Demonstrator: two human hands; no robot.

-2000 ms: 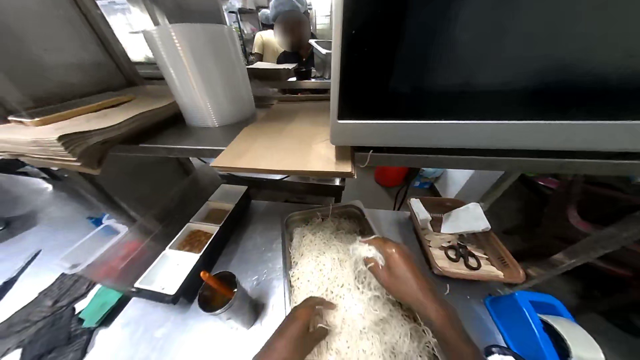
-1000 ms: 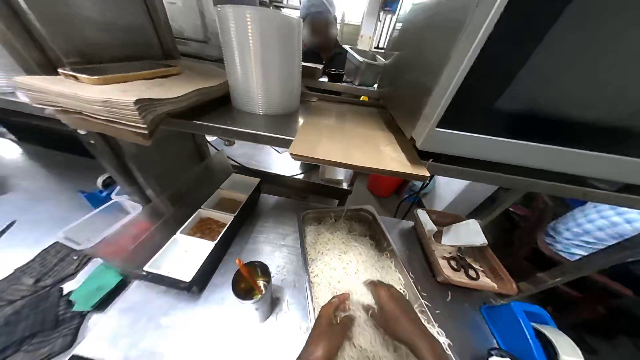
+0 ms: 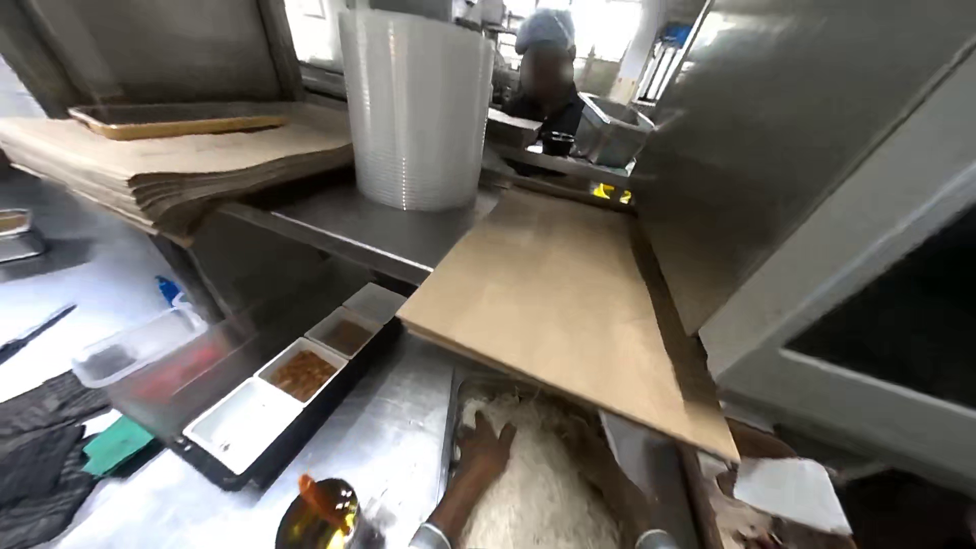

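A metal tray (image 3: 451,427) filled with pale shredded noodles (image 3: 526,480) stands on the steel counter at the bottom centre. My left hand (image 3: 484,450) lies on the noodles near the tray's left wall, fingers apart. At the tray's right side, my right hand (image 3: 583,438) reaches into the noodles; its fingers are blurred and partly hidden in shadow. Left of the tray stands a metal cup (image 3: 320,522) of yellowish liquid with an orange-handled utensil (image 3: 324,499) in it.
A shelf overhead holds brown cardboard sheets (image 3: 549,297), stacked clear plastic containers (image 3: 415,110) and brown paper (image 3: 229,145). White bins of seasoning (image 3: 305,374) sit in a black holder. A person (image 3: 545,84) stands behind the shelf. A basket (image 3: 698,488) is at the lower right.
My hands have moved apart and toward the far end of the tray, from nearer its front. The view has swung closer to the shelf.
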